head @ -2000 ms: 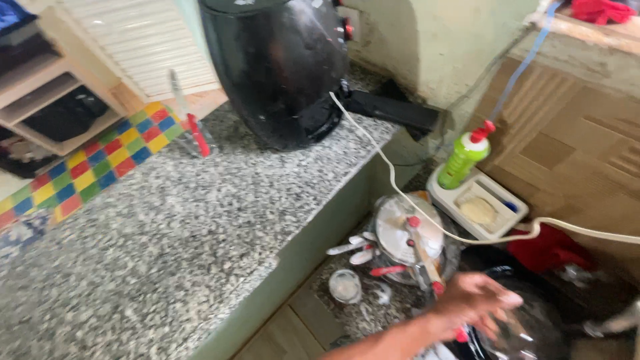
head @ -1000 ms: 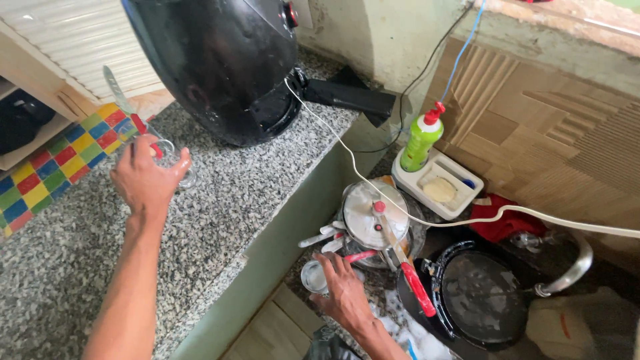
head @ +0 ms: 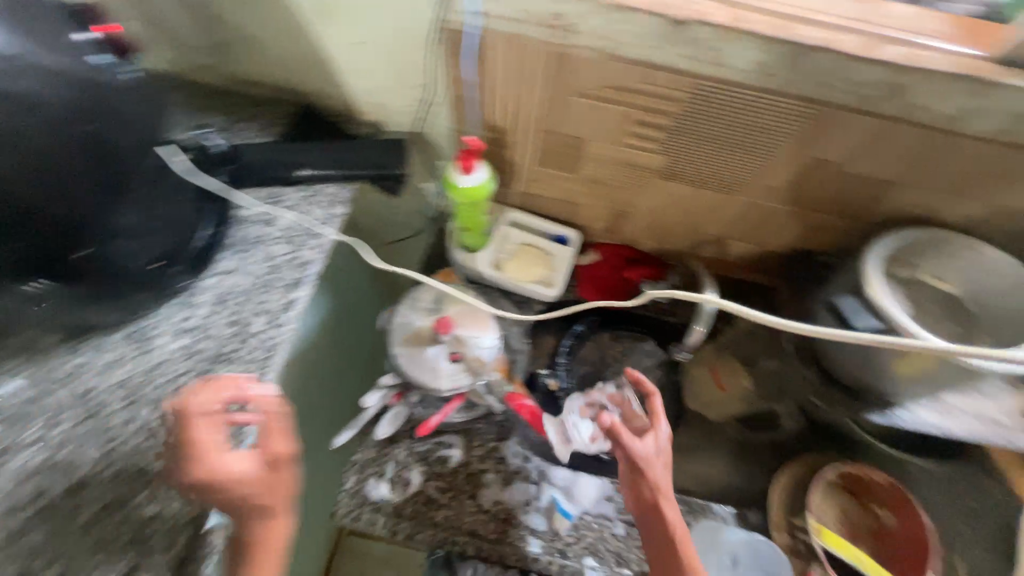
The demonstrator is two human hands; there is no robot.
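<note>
My right hand [head: 644,444] holds a clear, soapy cup [head: 596,416] over the sink area, beside a black pan [head: 616,352]. My left hand [head: 236,440] is over the granite counter [head: 264,272], its fingers curled and blurred; whether something small is between them I cannot tell. Left of the cup, a pressure cooker [head: 436,336] with a red-trimmed handle stands with several spoons and other cutlery [head: 392,416] beside it. Foam [head: 576,492] lies on the wet granite below the cup.
A black air fryer [head: 88,184] stands at the left. A white cord [head: 544,312] crosses the view. Behind are a green soap bottle [head: 470,200], a white soap holder [head: 532,256], a red cloth [head: 620,270] and a curved faucet [head: 704,312]. A large pot [head: 936,296] and a brown bowl [head: 872,520] are at the right.
The view has swung right. My right hand has lifted the small clear cup from beside the cutlery. My left hand, earlier at a glass near the knife, has moved away from there.
</note>
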